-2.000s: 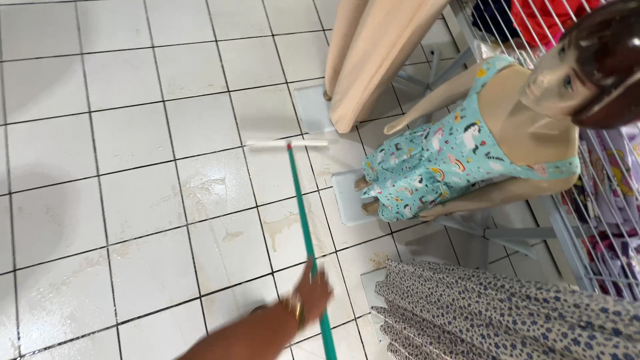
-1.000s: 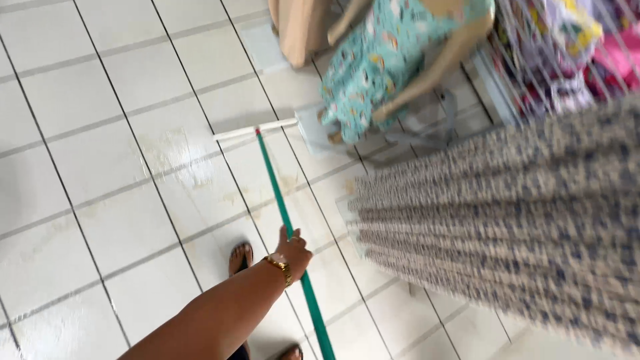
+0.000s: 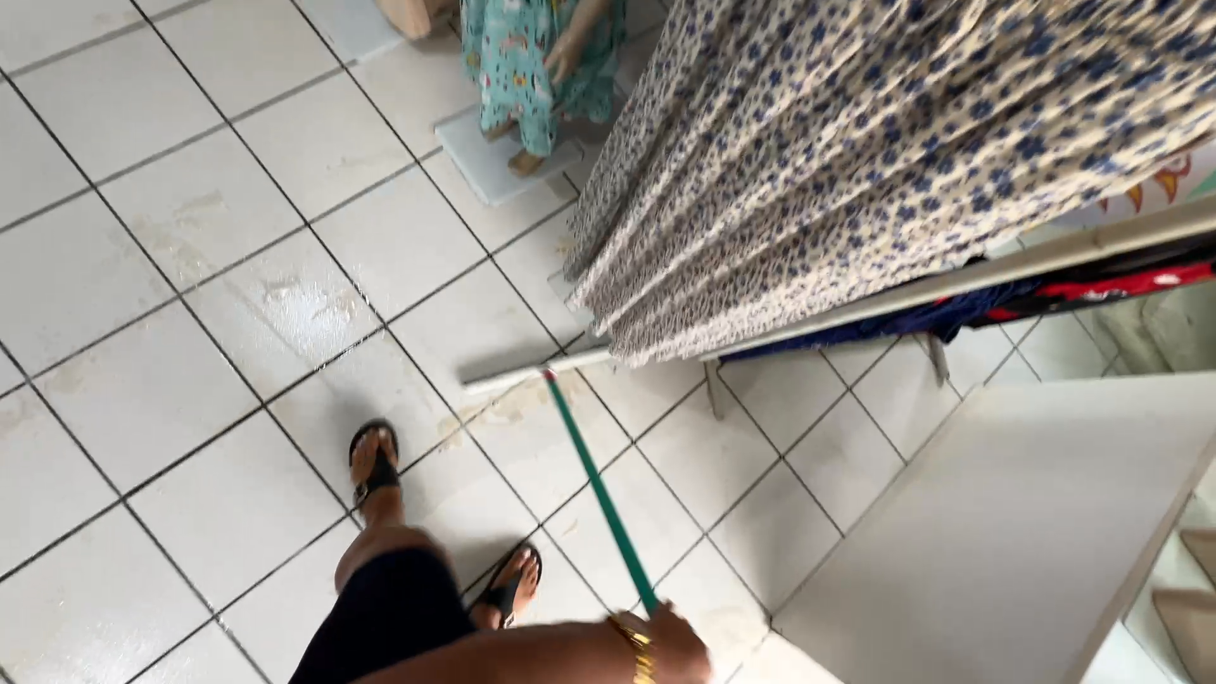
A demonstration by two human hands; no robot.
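Note:
My left hand (image 3: 676, 648), with a gold bracelet at the wrist, is closed around the green pole (image 3: 608, 503) of a floor squeegee near the bottom edge. The pole slants up and left to a long white head (image 3: 503, 378), which lies on the white tiled floor (image 3: 408, 237). The right part of the head reaches the hem of a floral skirt (image 3: 807, 190), where its end is hard to make out. Pale smears and a wet shine mark the tiles to the left of the head. My right hand is out of view.
My feet in black sandals (image 3: 372, 465) stand left of the pole. A child mannequin's turquoise garment (image 3: 518, 76) hangs above a pale base plate (image 3: 470, 166). A rail (image 3: 1054, 249) with dark clothes runs at right, above a white panel (image 3: 1007, 513).
The view has swung toward the floral skirt and rail, and more of my legs shows. The squeegee head is now by the skirt's hem; earlier it lay near the mannequin bases. My left hand keeps its grip.

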